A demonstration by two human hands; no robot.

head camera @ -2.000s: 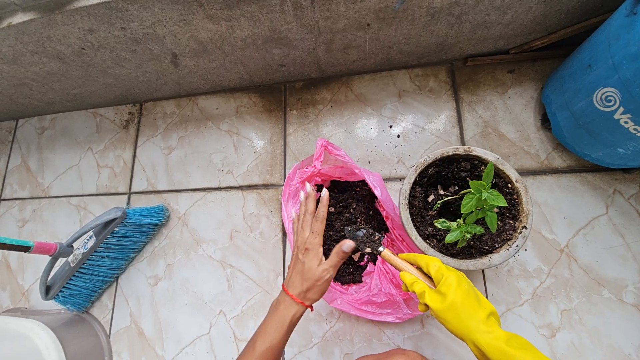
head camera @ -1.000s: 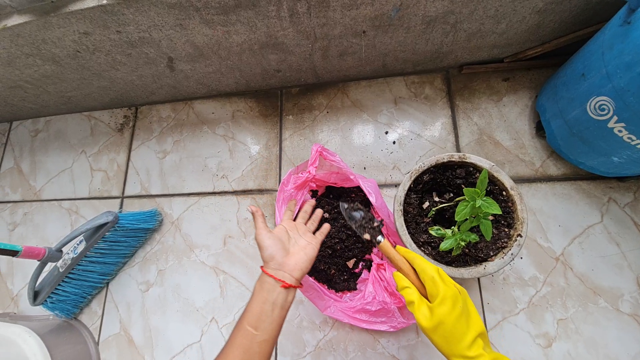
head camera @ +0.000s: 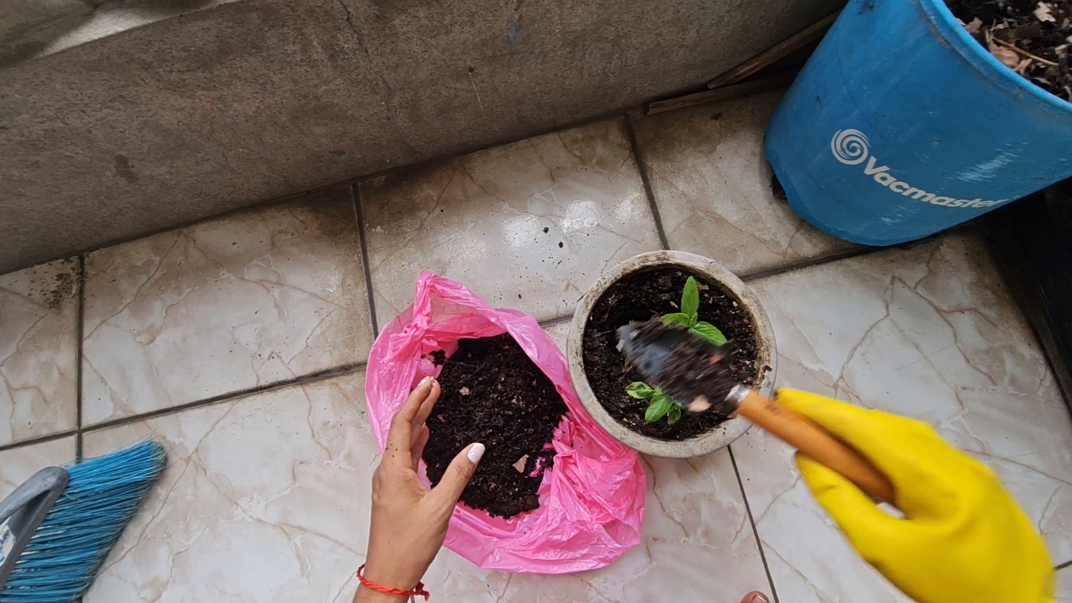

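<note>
My right hand (head camera: 913,494), in a yellow rubber glove, grips the wooden handle of a garden trowel (head camera: 682,360). The trowel's blade carries dark soil, somewhat blurred, above a round stone-like pot (head camera: 762,368). Under and beside the blade, a green leafy plant (head camera: 691,314) stands in the pot's soil and is partly hidden. My bare left hand (head camera: 414,494), with a red string at the wrist, has its fingers apart at the left side of a pink plastic bag (head camera: 586,511). Dark potting soil (head camera: 498,419) lies in the bag, which sits left of the pot.
A blue Vacmaster bucket (head camera: 904,126) holding soil and dry leaves stands at the upper right. The blue bristles of a broom (head camera: 92,519) show at the lower left. A concrete wall (head camera: 293,109) runs behind the tiled floor (head camera: 226,293), with wood strips (head camera: 720,92) at its foot.
My right hand has moved the trowel from the pink bag to over the pot, and the blade now bears soil. My left hand has turned from palm up to rest at the bag's left side.
</note>
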